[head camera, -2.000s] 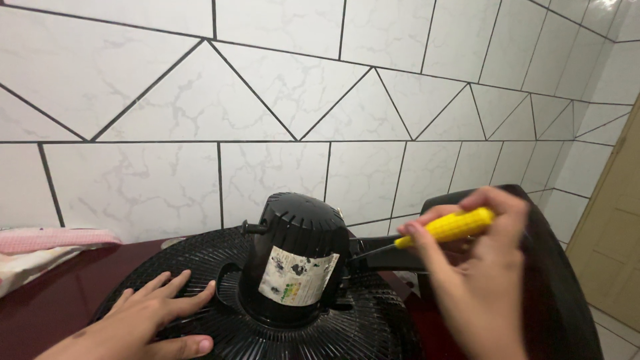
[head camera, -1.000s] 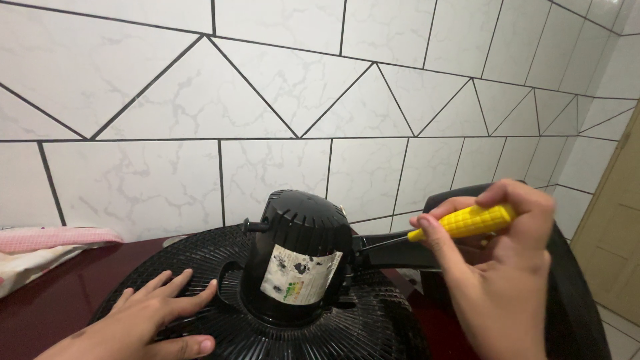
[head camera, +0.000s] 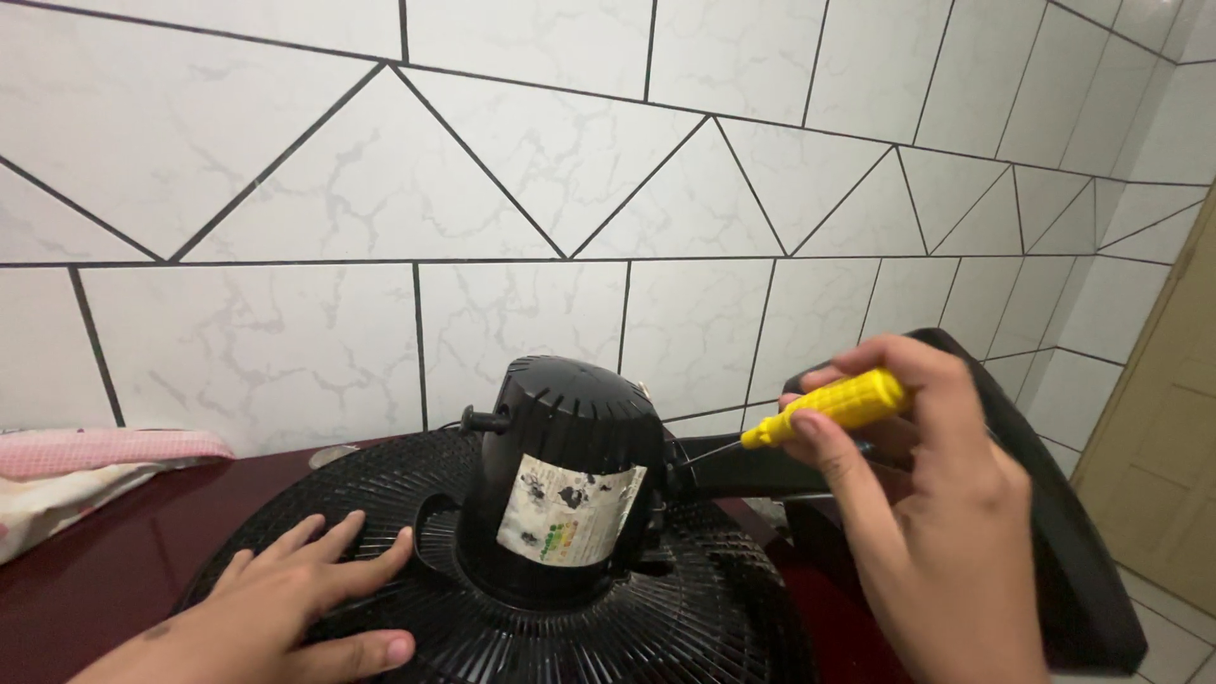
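Observation:
A black electric fan lies face down, its motor housing (head camera: 570, 408) upright above the round grille (head camera: 380, 475). A worn paper label (head camera: 570, 510) bearing writing is stuck on the housing. My left hand (head camera: 294, 598) rests spread on the grille, left of a small black loop handle (head camera: 432, 532). My right hand (head camera: 936, 503) holds a screwdriver by its yellow handle (head camera: 826, 408). The thin shaft points down and left to the joint between the housing and the black fan neck (head camera: 731, 464); whether its tip sits in a screw cannot be told.
The fan's black base (head camera: 1054, 532) stands at the right, partly behind my right hand. Beneath the fan is a dark red tabletop (head camera: 104, 560). A pink and white cloth (head camera: 85, 465) lies at the far left. Behind is a white tiled wall (head camera: 475, 161), with a beige door (head camera: 1164, 408) at the right.
My right hand moved right with the screwdriver between the first and second frames, then slightly back left. Its grip on the handle has shifted. My left hand has stayed on the grille.

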